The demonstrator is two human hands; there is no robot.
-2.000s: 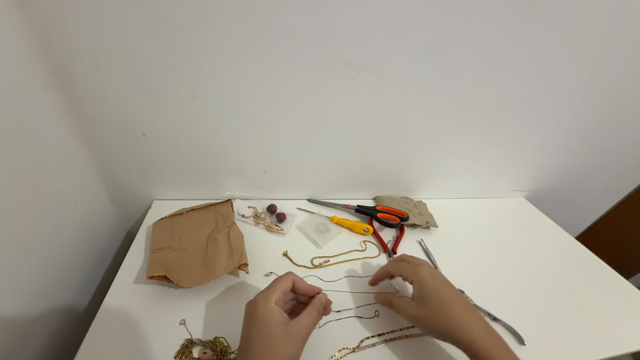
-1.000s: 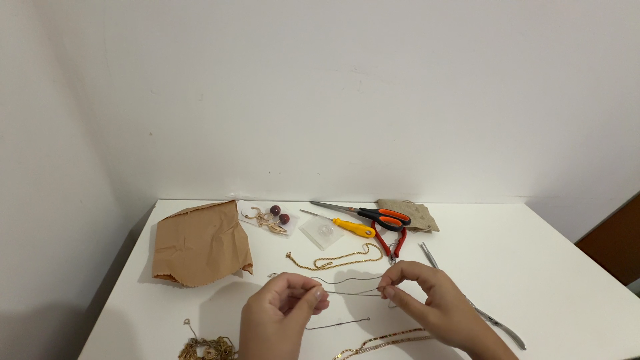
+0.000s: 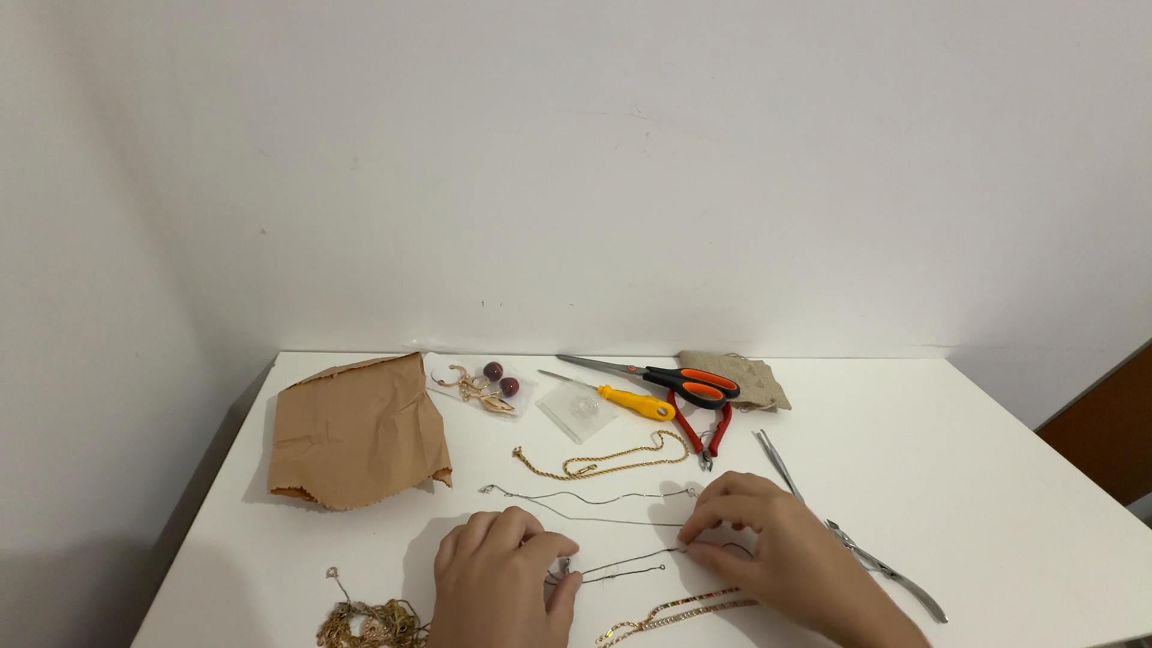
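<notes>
My left hand (image 3: 504, 576) is low on the white table, thumb and forefinger apart around one end of a thin dark chain (image 3: 621, 564); a small metal piece shows between them. My right hand (image 3: 765, 549) pinches the same chain farther right between thumb and fingertips. Behind both hands lies another thin silver chain (image 3: 585, 497), stretched out in a long loop. A gold rope chain (image 3: 621, 464) curves beyond it. Nearer the front edge, a flat gold chain (image 3: 675, 615) runs partly under my right hand. A tangled heap of gold chains (image 3: 373, 625) sits left of my left hand.
A brown paper bag (image 3: 360, 432) stands left. Along the back lie bagged jewellery (image 3: 486, 387), a small clear packet (image 3: 578, 409), a yellow screwdriver (image 3: 634, 401), scissors (image 3: 693, 385), red-handled cutters (image 3: 706, 432) and a cloth pouch (image 3: 742, 378). Metal tweezers (image 3: 779, 463) and metal pliers (image 3: 886, 571) lie right.
Both hands have come down toward the table, and the chain between them now hangs lower, near the tabletop. My left thumb and forefinger have spread apart.
</notes>
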